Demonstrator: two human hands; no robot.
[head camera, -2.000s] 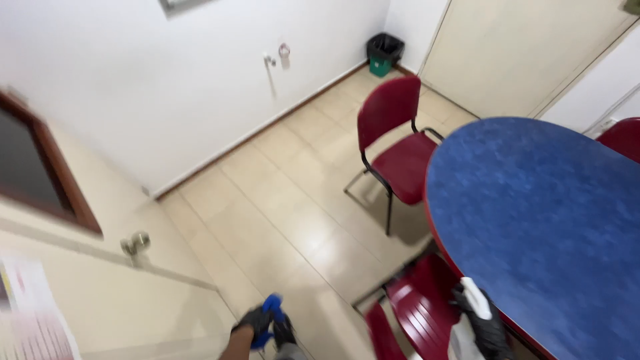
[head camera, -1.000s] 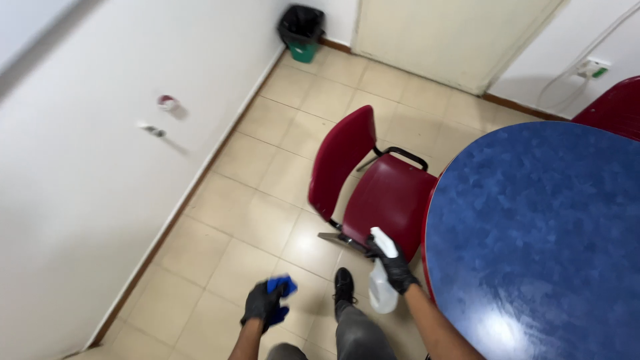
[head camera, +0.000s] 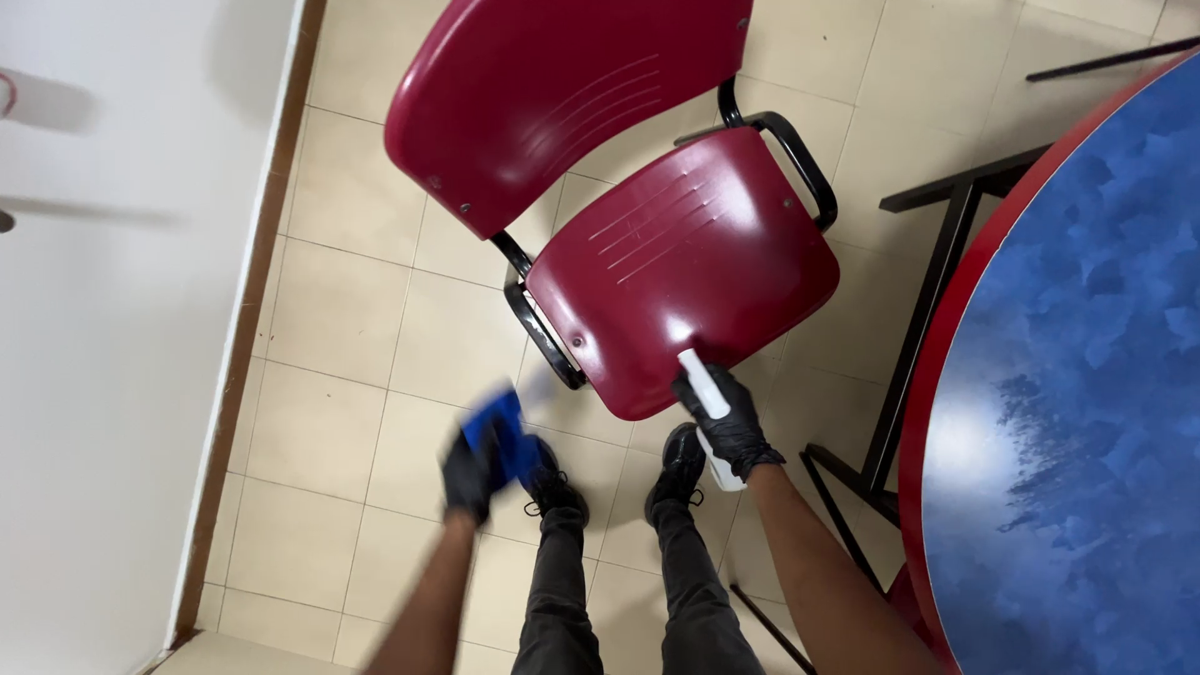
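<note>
My left hand (head camera: 469, 473), in a black glove and slightly blurred, grips a blue cloth (head camera: 502, 436) over the floor, left of my shoes. In a black glove too, my right hand (head camera: 731, 417) holds a white spray bottle (head camera: 703, 384) by its neck, its head pointing toward the chair. The bottle's head overlaps the front edge of the dark red chair seat (head camera: 684, 253) in the view; whether they touch I cannot tell. Behind the seat stands the chair's red backrest (head camera: 572, 84), and black metal armrests flank the seat.
On the right is a round-edged table (head camera: 1097, 375) with a blue top and red rim, its black metal legs (head camera: 914, 347) reaching beneath. A white wall (head camera: 122, 328) with brown skirting runs along the left. My shoes (head camera: 677, 469) stand on the beige tiled floor (head camera: 328, 431) before the chair.
The view has moved in close over the chair. My right hand with the spray bottle, earlier beside the seat near the table, is now at the seat's front edge. Both hands keep what they hold.
</note>
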